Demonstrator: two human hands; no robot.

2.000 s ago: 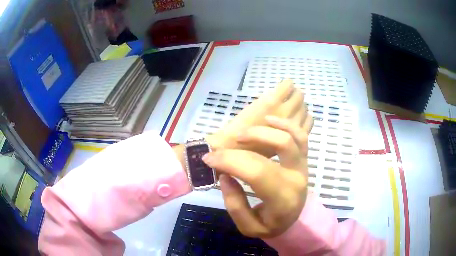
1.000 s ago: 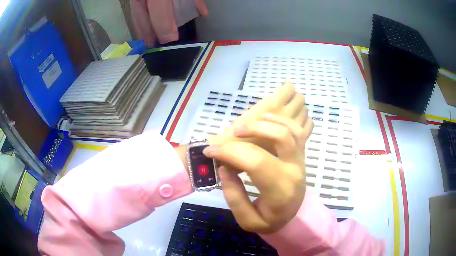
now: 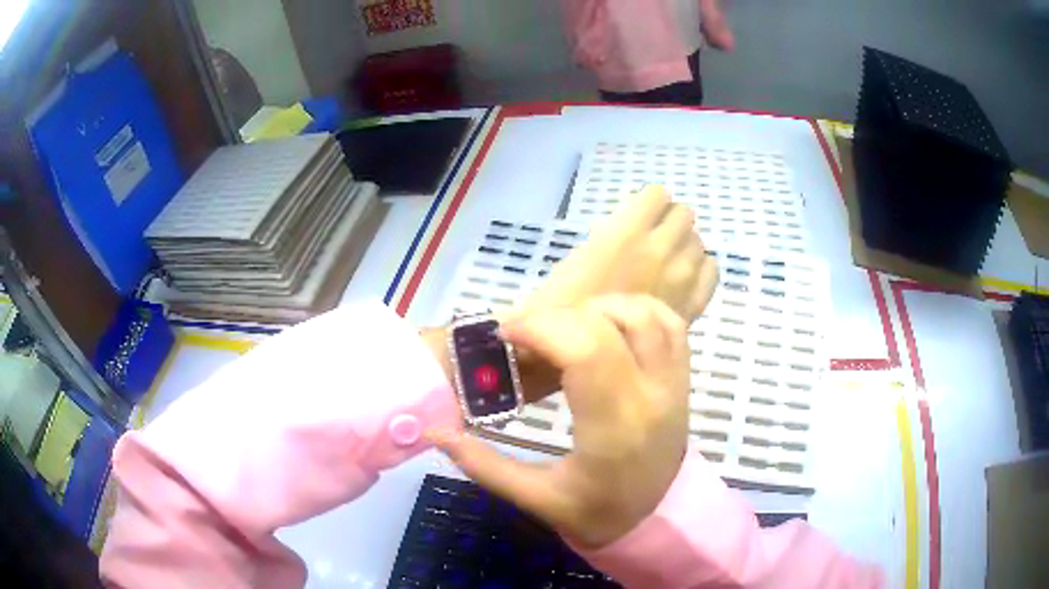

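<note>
A smartwatch (image 3: 487, 371) with a lit dark face and a red round mark sits on my left wrist. My left hand (image 3: 661, 253) reaches across the foam tray, back of the hand up, fingers bent down; its palm is hidden. My right hand (image 3: 610, 403) is over the left forearm, index fingertip at the watch's upper edge and thumb spread apart near the pink cuff; no part shows in it. The white foam tray (image 3: 759, 397) lies behind and under both hands, with dark strips in its far slots. The black tray (image 3: 472, 535) is nearest me, partly covered by my right hand and sleeve.
A second foam tray (image 3: 690, 173) lies farther back. Stacked foam trays (image 3: 247, 224) and a blue parts bin (image 3: 136, 351) are at left. Stacked black trays (image 3: 926, 167) stand back right, a cardboard sheet (image 3: 1018, 518) at right. A person in pink (image 3: 638, 46) stands behind the bench.
My right thumb has spread away from the index finger and swung left below the watch. The watch and left wrist have shifted slightly right. The person behind has moved right.
</note>
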